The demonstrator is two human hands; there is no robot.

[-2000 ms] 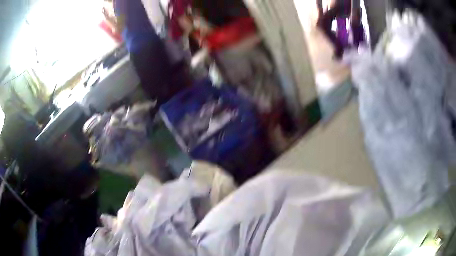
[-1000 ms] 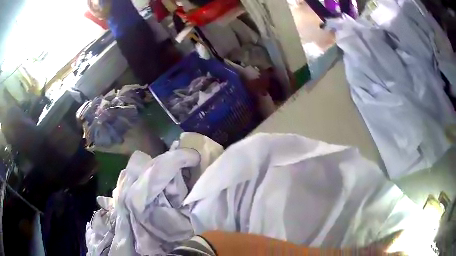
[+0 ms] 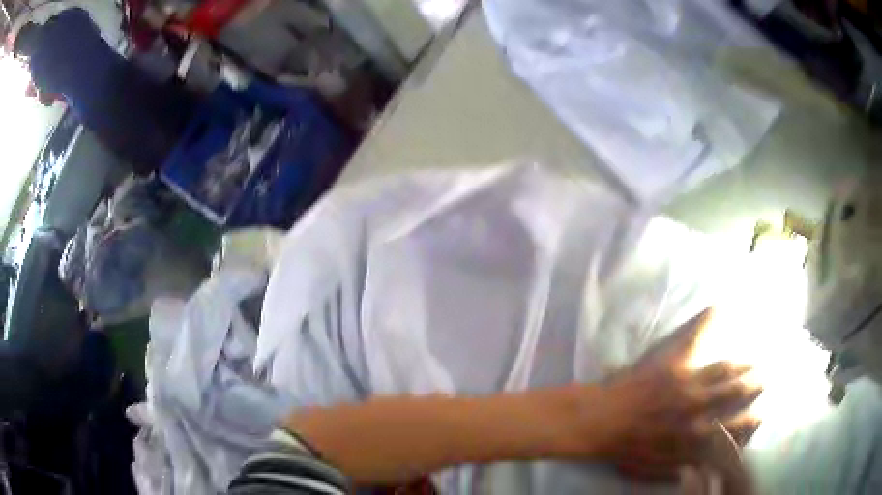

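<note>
A white to pale lavender garment piece (image 3: 474,290) spreads over the table in front of me. My left hand (image 3: 687,406) reaches in from the lower left, its forearm bare beyond a striped sleeve. It lies on the cloth with its fingers apart, fingertips at the edge of a strong glare. A blurred patch of skin below it at the bottom edge may be my right hand (image 3: 711,476); its fingers are not clear. The cream machine head (image 3: 851,261) stands at the right. The glare hides the needle area.
A white garment pile (image 3: 638,87) lies on the far side of the pale table (image 3: 455,106). Crumpled white cloth (image 3: 193,367) hangs at the near left. A blue crate (image 3: 261,160) with cloth stands on the floor, near another cloth heap (image 3: 126,251). A person's dark sleeve (image 3: 92,77) shows upper left.
The view has swung right, so the scene sits further left. My left forearm, low at the bottom edge a second ago, is now higher, with the hand visible on the cloth by the glare.
</note>
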